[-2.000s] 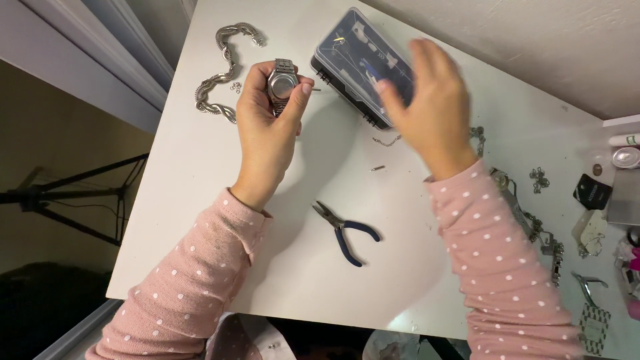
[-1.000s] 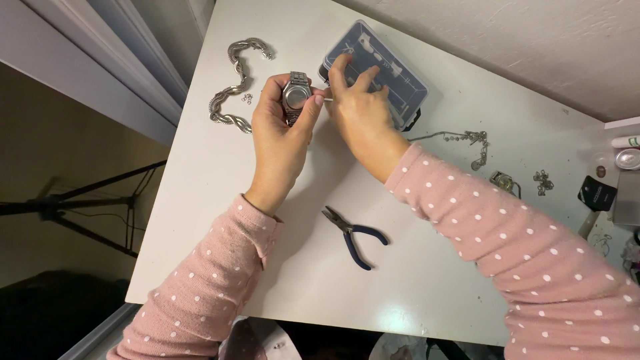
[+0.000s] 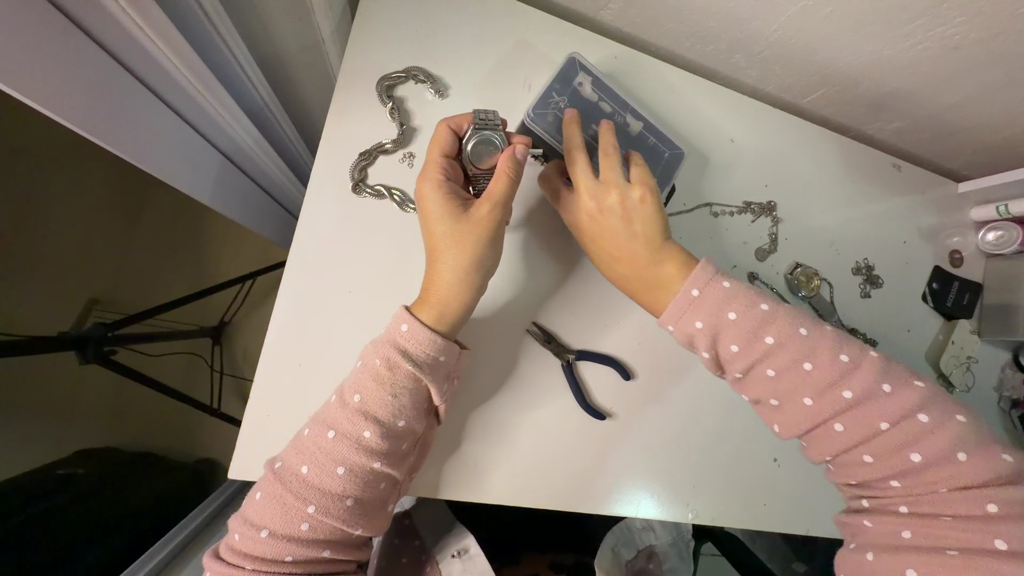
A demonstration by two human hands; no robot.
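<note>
My left hand (image 3: 468, 216) grips a metal wristwatch (image 3: 485, 150) with its plain case back turned up. A small pale rod (image 3: 536, 152) juts out beside my left thumb; what it belongs to cannot be told. My right hand (image 3: 612, 204) lies on a clear-lidded plastic case (image 3: 628, 120), its fingers spread over the lid and its thumb at the near edge. Below both hands, needle-nose pliers (image 3: 572, 360) with dark blue handles rest on the white table with the handles apart.
Left of the watch lie a twisted silver chain (image 3: 372, 164) and a few small metal links (image 3: 407, 159). Farther right are a thin chain (image 3: 764, 212), another wristwatch (image 3: 804, 282), a small heap of chain (image 3: 866, 278) and a black card tag (image 3: 952, 293). A black tripod (image 3: 160, 320) stands beyond the left edge.
My right hand, raised near the right side of the case two seconds ago, has moved left and down onto its lid. My left hand keeps hold of the watch.
</note>
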